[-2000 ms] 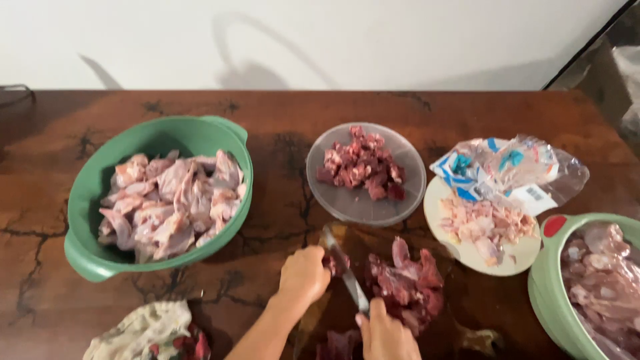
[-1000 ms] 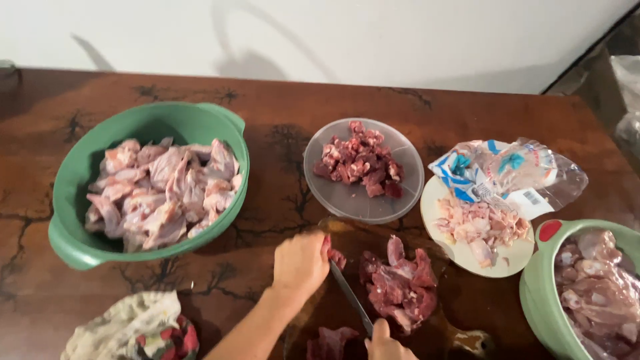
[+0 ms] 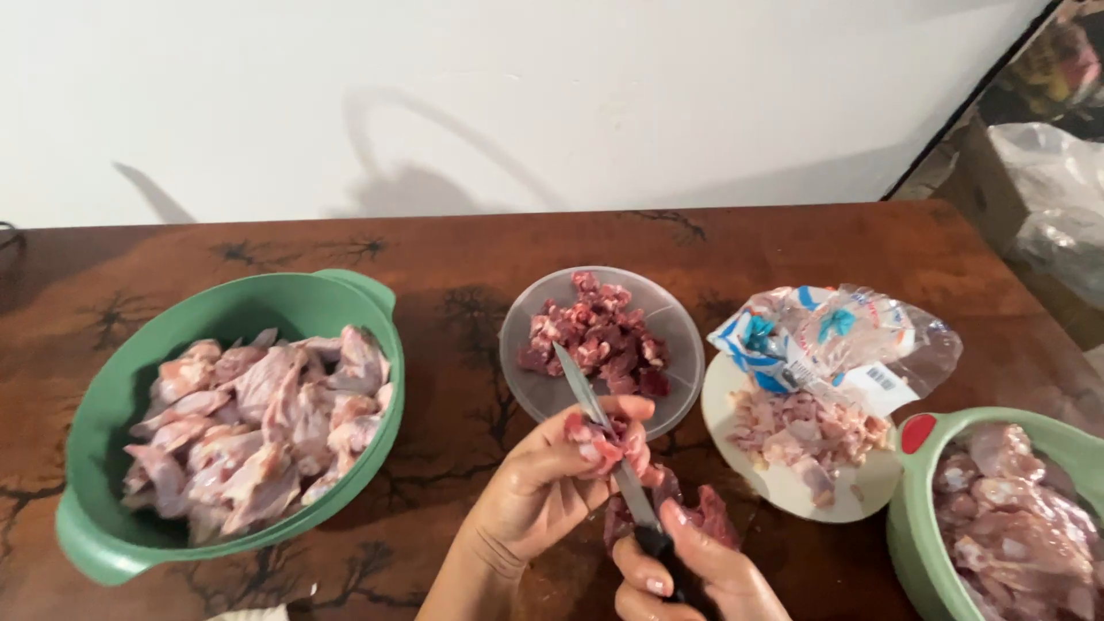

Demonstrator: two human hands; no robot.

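Observation:
My left hand (image 3: 552, 483) holds a piece of raw red meat (image 3: 608, 444) between thumb and fingers, raised over the table. Across that piece lies the blade of a knife (image 3: 580, 384), its tip pointing up and left, over the meat on the plastic plate. My right hand (image 3: 681, 561) grips the knife's black handle. Behind and below the hands, more raw red meat (image 3: 714, 517) is partly hidden. Cubed red meat (image 3: 595, 332) is heaped on a round translucent plastic plate (image 3: 686, 345) just beyond my hands.
A green bowl (image 3: 392, 414) of raw chicken pieces stands left. To the right, a cream plate (image 3: 720, 414) bears pale trimmings beside a printed plastic bag (image 3: 871, 336). A light green pot (image 3: 914, 535) of raw meat stands at the far right. A white wall (image 3: 552, 103) rises behind the wooden table (image 3: 448, 241).
My left hand has lifted off the table with a piece of meat, now above the table before the plastic plate. The knife has come up with my right hand and lies across that piece.

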